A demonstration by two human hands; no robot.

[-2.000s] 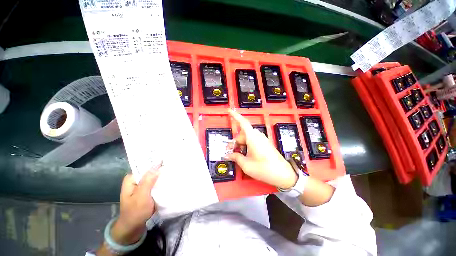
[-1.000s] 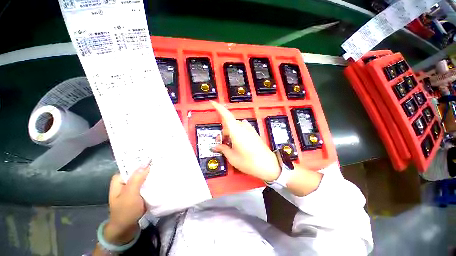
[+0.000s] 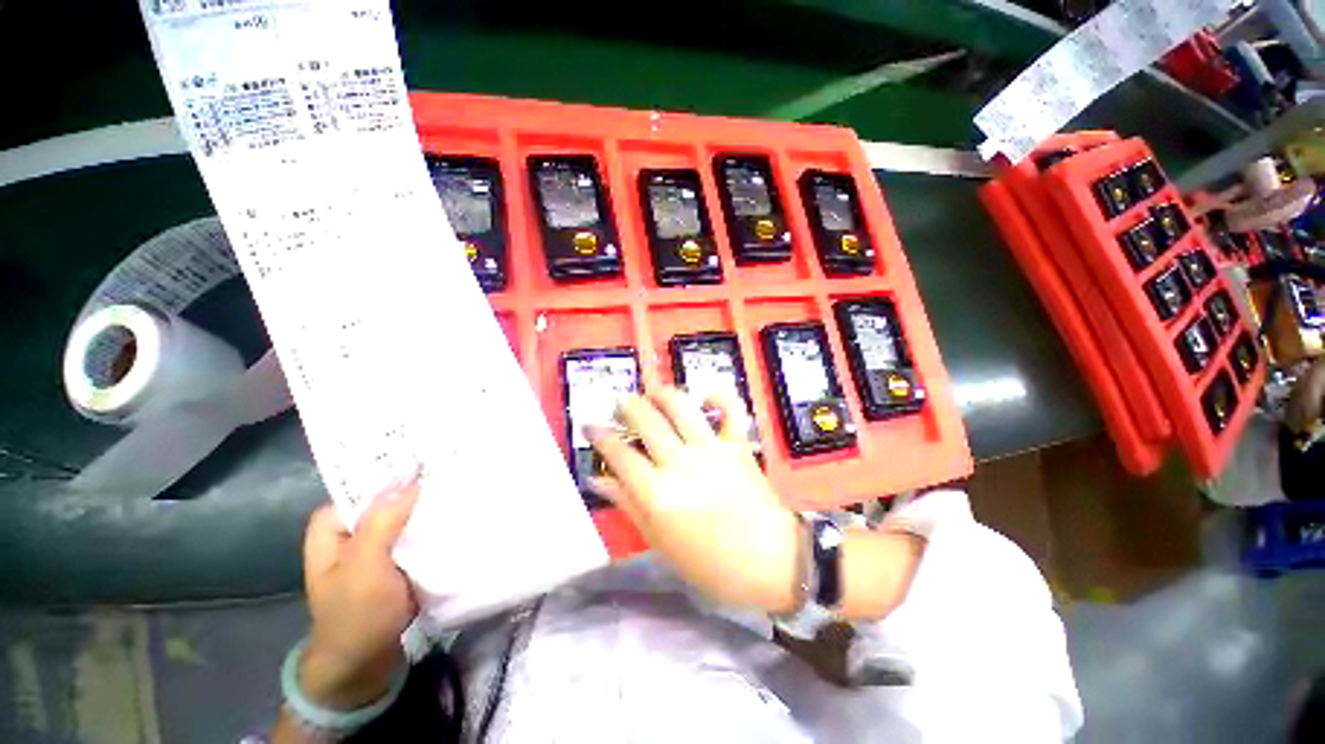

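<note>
My left hand [image 3: 361, 581] pinches the lower end of a long white label strip [image 3: 385, 334], which hangs over the left side of the red tray [image 3: 671, 304]. The strip has rows of small print at its top and is paler lower down. The tray holds two rows of black handheld devices with pale faces and round yellow marks. My right hand [image 3: 698, 494] is palm down with fingers spread, its fingertips on the front-row device [image 3: 599, 381] nearest the strip. It covers that device's lower part. No label shows at its fingertips.
A white label roll [image 3: 124, 364] with a curled tail lies at the left on the dark green surface. Stacked red trays [image 3: 1083, 313] of devices stand at the right. A second printed strip [image 3: 1090, 87] hangs at the upper right. A pale rail crosses behind the tray.
My right hand has turned from a pointing, pinched pose to flat with fingers spread over the device. The whole view has shifted slightly. My left hand still holds the strip.
</note>
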